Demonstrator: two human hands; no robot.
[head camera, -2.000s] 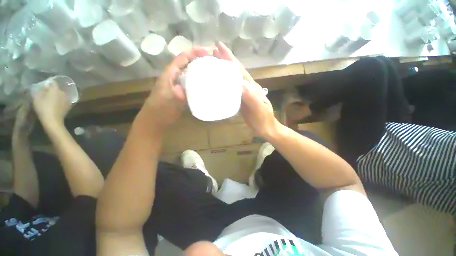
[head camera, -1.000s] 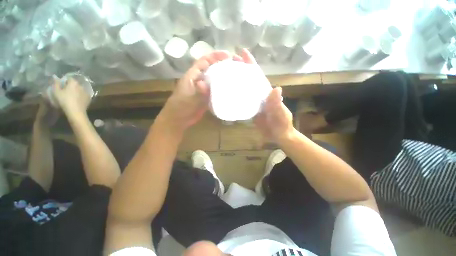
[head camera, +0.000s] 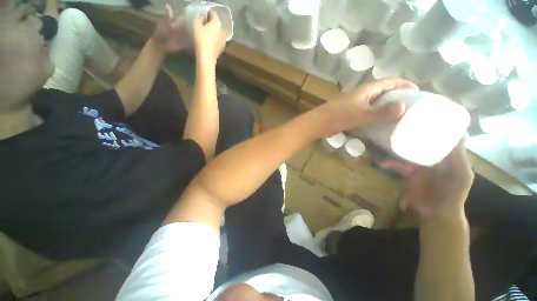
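Observation:
A white rounded-square stack (head camera: 430, 128) is held up at the right, over the table's front edge, its bright flat end turned to the camera. My left hand (head camera: 385, 101) grips its upper left side, with fingers over the top. My right hand (head camera: 441, 179) supports it from below and the right, slightly blurred. Clear film around the stack is hard to make out. The stack's far end is hidden.
Many white packs (head camera: 433, 26) crowd the table at the top right. At the left a person in a black shirt (head camera: 76, 170) holds another pack (head camera: 221, 17) at the table edge. Brown cartons (head camera: 330, 176) and two small white round ends (head camera: 344, 144) are below the table.
The view has turned left, so the neighbouring person shows larger and my hands with the stack appear further right. The stack now shows its side and looks tilted.

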